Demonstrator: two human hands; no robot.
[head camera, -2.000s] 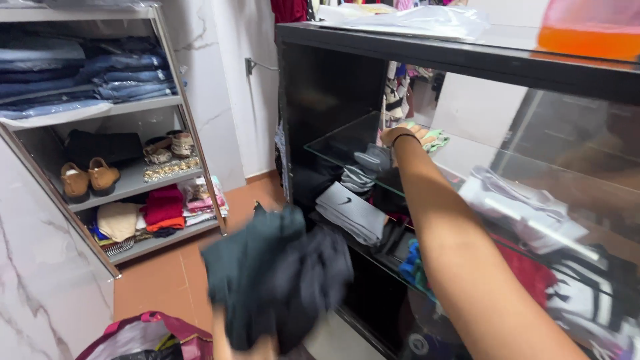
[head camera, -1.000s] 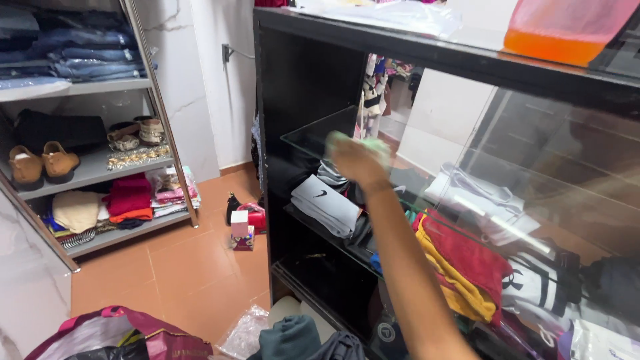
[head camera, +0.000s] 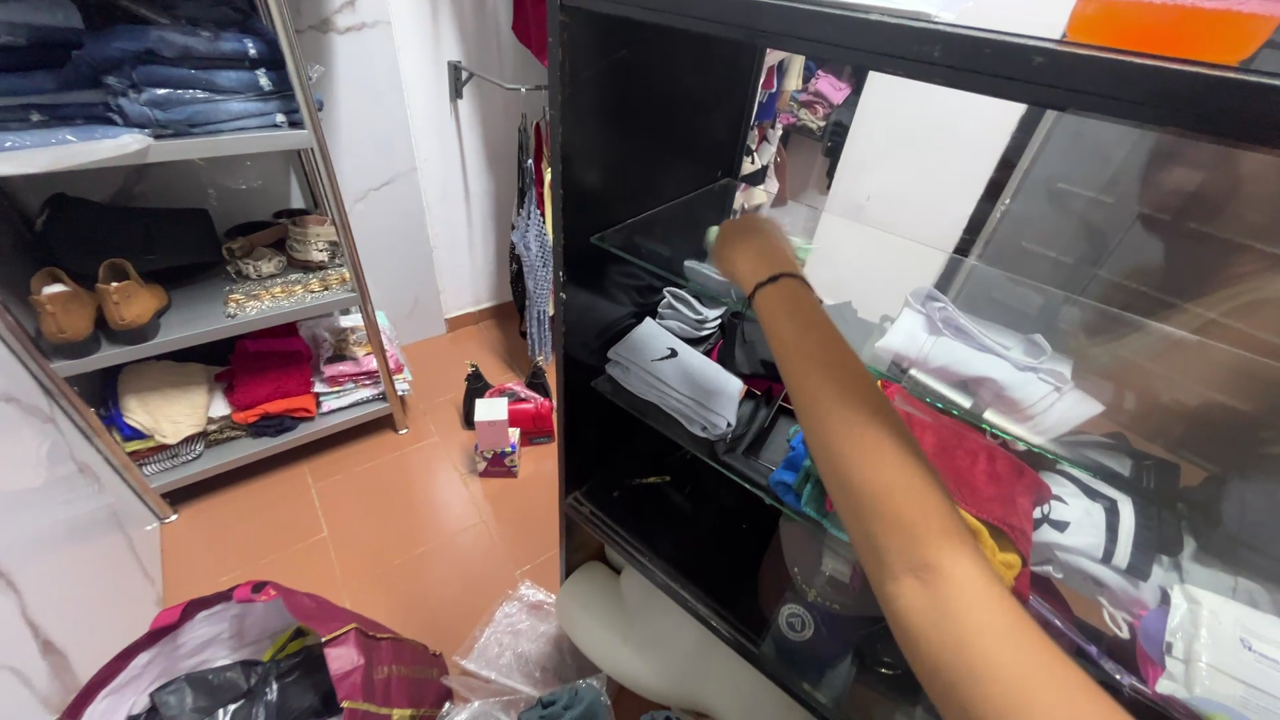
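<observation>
My right arm reaches into a black display cabinet (head camera: 650, 110), and my right hand (head camera: 755, 255), blurred, is at the upper glass shelf (head camera: 665, 220). Pale green cloth shows at both sides of the hand; whether the fingers grip it cannot be told. Below the hand lie folded grey socks (head camera: 690, 312) and a light grey folded garment with a Nike mark (head camera: 675, 375). A folded white garment (head camera: 985, 365) rests to the right, above a red cloth (head camera: 965, 470). My left hand is out of view. A dark green cloth (head camera: 567, 703) lies at the bottom edge.
A metal rack (head camera: 230, 325) at left holds jeans, shoes and folded clothes. On the tiled floor are a red handbag (head camera: 530, 412), small boxes (head camera: 497, 450), a maroon bag (head camera: 385, 665) and clear plastic wrapping (head camera: 530, 640). A white mannequin part (head camera: 650, 640) lies by the cabinet.
My left hand, which held dark cloths two seconds ago, has left the view. Dark green cloth now lies low in front. My right hand stays around the upper glass shelf.
</observation>
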